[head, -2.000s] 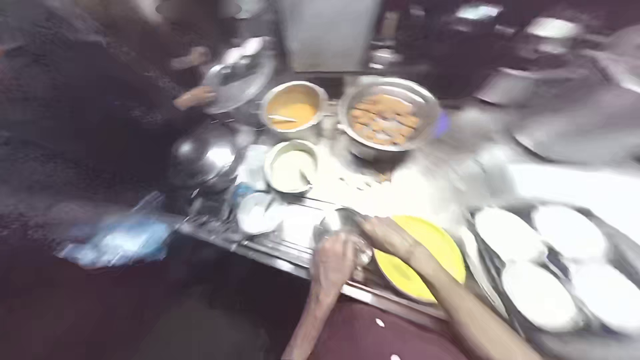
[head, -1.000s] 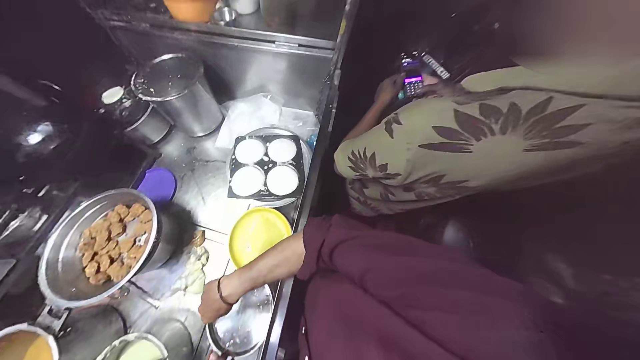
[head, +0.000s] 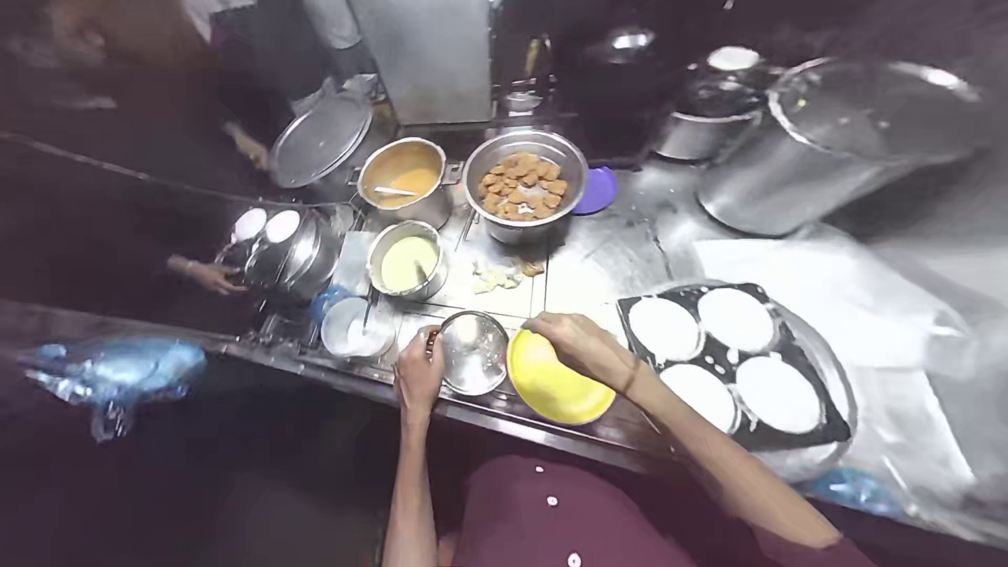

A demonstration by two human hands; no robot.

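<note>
My left hand [head: 420,370] grips the left rim of a round steel pan or plate [head: 475,354] near the counter's front edge. Just right of it is a yellow plastic bowl [head: 557,382], its far rim held in my right hand [head: 579,340]. The yellow bowl looks empty. Behind them, whitish scraps [head: 496,277] lie on the steel counter. A pot of pale green batter or sauce [head: 408,262] stands behind my left hand, and farther back are a pot of orange liquid [head: 402,175] and a steel bowl of brown fried pieces [head: 524,187].
At the right a black mould tray [head: 720,358] holds several white rounds. A tall steel pot [head: 819,150] and a purple lid [head: 596,190] stand behind. A whitish tub [head: 346,327] is at the left. Another person's hand [head: 206,274] is at the far left beside steel vessels.
The view has swung back from the right side, where a person in a patterned garment showed. My right hand has moved from the steel pan to the yellow bowl's rim.
</note>
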